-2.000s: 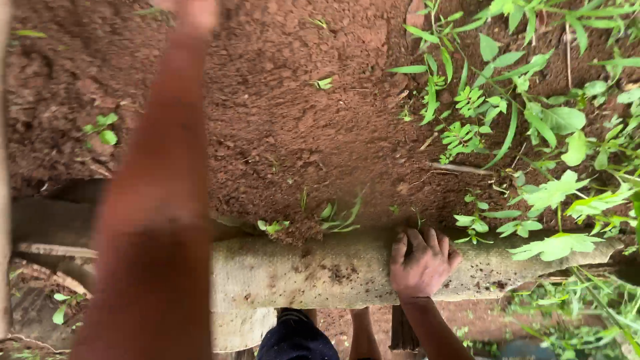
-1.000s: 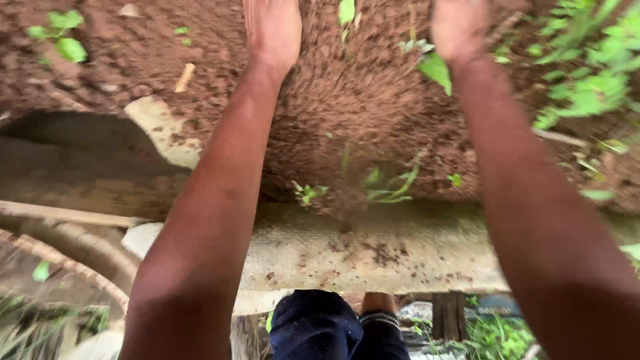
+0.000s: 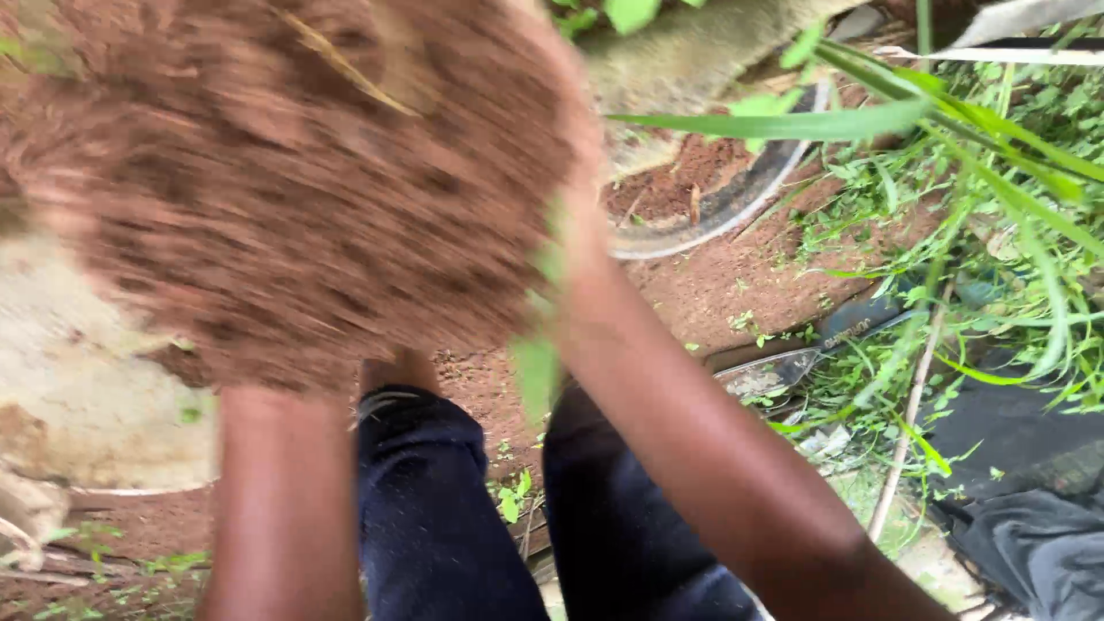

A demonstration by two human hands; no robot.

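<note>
A large heap of red-brown soil (image 3: pixel 345 198), blurred by motion, lies between my two hands at the upper left. My left hand (image 3: pixel 95 233) is mostly hidden behind the soil, with its forearm rising from the bottom edge. My right hand (image 3: pixel 578 112) cups the right side of the heap, and that forearm runs up from the lower right. A dry stalk (image 3: pixel 345 65) lies on top of the soil, and a green leaf (image 3: pixel 536 362) hangs by its right edge. Below the heap is a round metal basin (image 3: pixel 707 233) with loose soil inside, partly hidden.
Pale slabs (image 3: pixel 95 371) lie at the left. Grass (image 3: pixel 966 207) and long green blades cross the right side. A thin stick (image 3: pixel 914 414) stands slanted near dark cloth (image 3: pixel 1035 535). My legs in dark blue trousers (image 3: pixel 448 500) are below, on reddish ground.
My hands have left the ground and now carry a heap of soil between them. The view has swung from the soil bed to the basin and grass.
</note>
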